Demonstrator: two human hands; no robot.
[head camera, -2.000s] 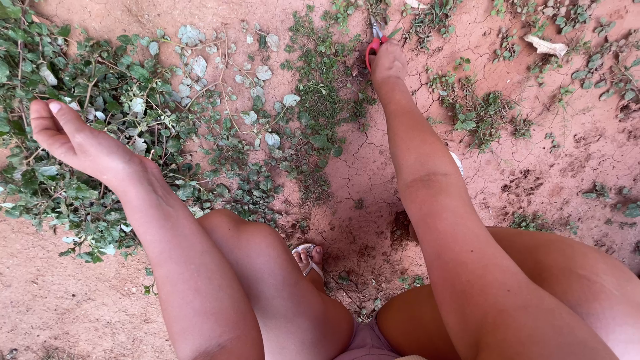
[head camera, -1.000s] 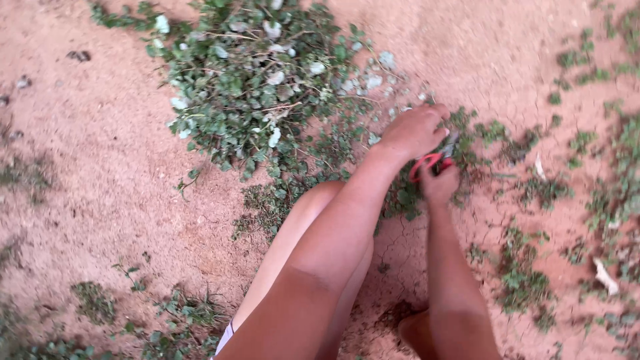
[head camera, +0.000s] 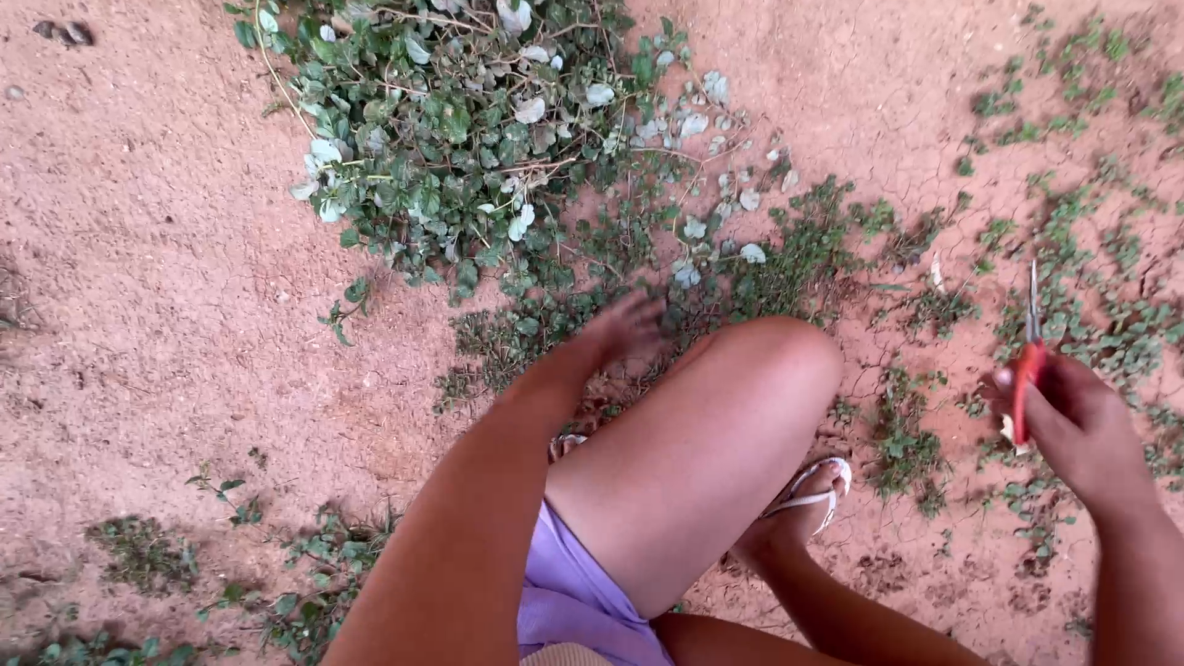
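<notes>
In my right hand (head camera: 1073, 416) at the right is a pair of scissors (head camera: 1029, 356) with red handles. Its narrow metal blades point away from me and look closed, above low green weeds on the soil. My left hand (head camera: 632, 326), blurred, is over the small weeds beside my bent knee, with its fingers apart and nothing seen in it. Just beyond it lies a large heap of leafy green stems (head camera: 444, 148), some leaves showing pale undersides. Thin trailing stems with pale leaves (head camera: 694, 227) spread from the heap's right side.
Cracked reddish soil (head camera: 185, 277) surrounds the plants. Weed patches grow at the right (head camera: 1101, 324) and lower left (head camera: 319, 573). My foot in a white-strapped sandal (head camera: 823, 499) stands between my knee and my right hand. Small dark clumps (head camera: 65, 33) lie at the top left.
A second ago both hands were close together at the weeds, with the scissors between them. Now they are far apart, the scissors at the right in my right hand and my left hand nearer the heap.
</notes>
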